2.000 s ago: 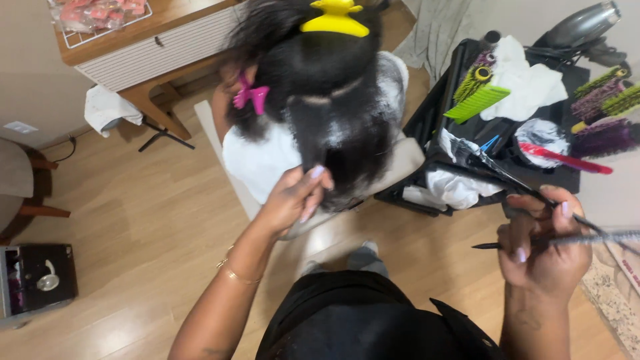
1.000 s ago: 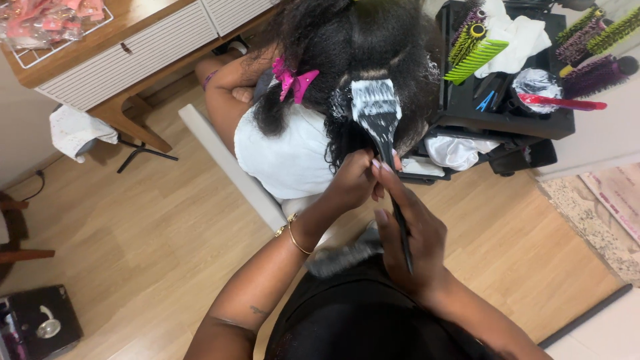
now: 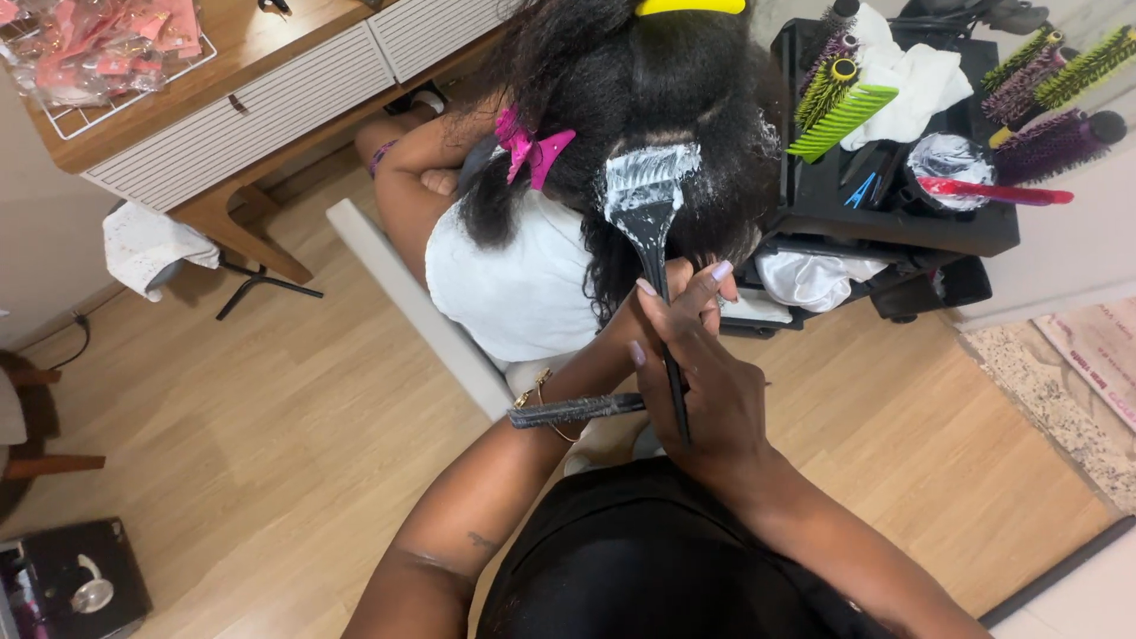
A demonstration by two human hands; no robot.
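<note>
A seated person's dark hair (image 3: 674,80) fills the top middle, with a magenta butterfly clip (image 3: 532,151) at its left and a yellow clip (image 3: 690,7) on top. My right hand (image 3: 710,373) grips a black tint brush (image 3: 652,226), its bristles loaded with white cream and lying on the hair near a parting. The same hand also holds a dark comb (image 3: 577,410), which points left over my left wrist. Mostly covered by the right hand, my left hand (image 3: 679,280) is at the lower ends of the hair; its fingers look closed around a section, partly hidden.
To the right, a black trolley (image 3: 958,226) carries a bowl of white cream (image 3: 951,164), a red-handled tool (image 3: 994,191), a green comb (image 3: 843,122), white cloths (image 3: 914,84) and several round brushes (image 3: 1069,146). A wooden cabinet (image 3: 240,124) stands at the upper left. A pale chair edge (image 3: 417,306) runs beside the person.
Two seconds ago my right hand was over at the right by the trolley; it has moved left, bringing the brush onto the hair. The comb now points left across my left wrist.
</note>
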